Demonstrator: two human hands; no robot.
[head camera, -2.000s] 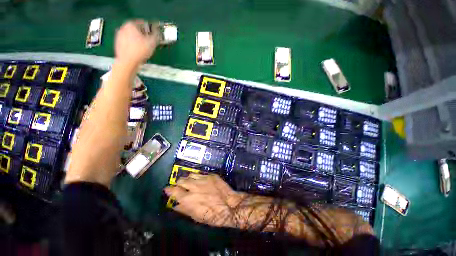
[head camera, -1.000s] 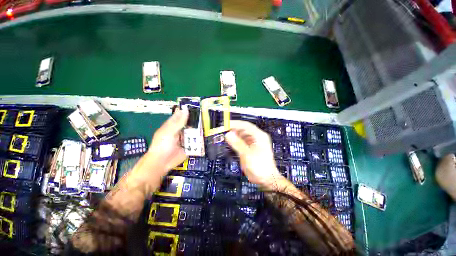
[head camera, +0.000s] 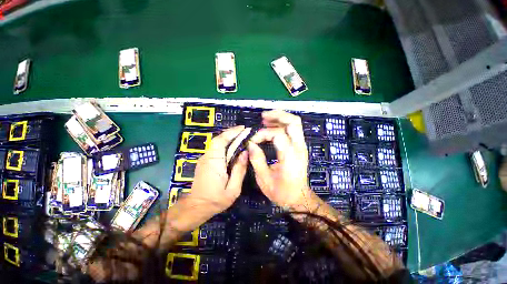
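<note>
My left hand (head camera: 217, 166) and my right hand (head camera: 282, 158) meet above the parts tray (head camera: 404, 166). Between their fingers they hold a phone unit (head camera: 240, 145), edge-on, a board assembly and dark housing pressed together; its faces are mostly hidden. Under the hands the tray holds black front housings with pale keys (head camera: 387, 158), and at its left side pieces with yellow frames (head camera: 198, 116). Part of the tray is covered by my hands, arms and dark hair.
Board assemblies (head camera: 72, 180) lie piled at left beside a black housing (head camera: 143, 155). Another tray (head camera: 30, 130) is at far left. Several board assemblies (head camera: 226, 72) lie on the green belt (head camera: 178, 33) beyond the pale rail (head camera: 144, 105). A grey machine housing (head camera: 439, 66) stands at right.
The board assembly and the yellow-framed black housing, held apart side by side a second ago, are now together between both hands. Units on the belt have shifted left in the picture.
</note>
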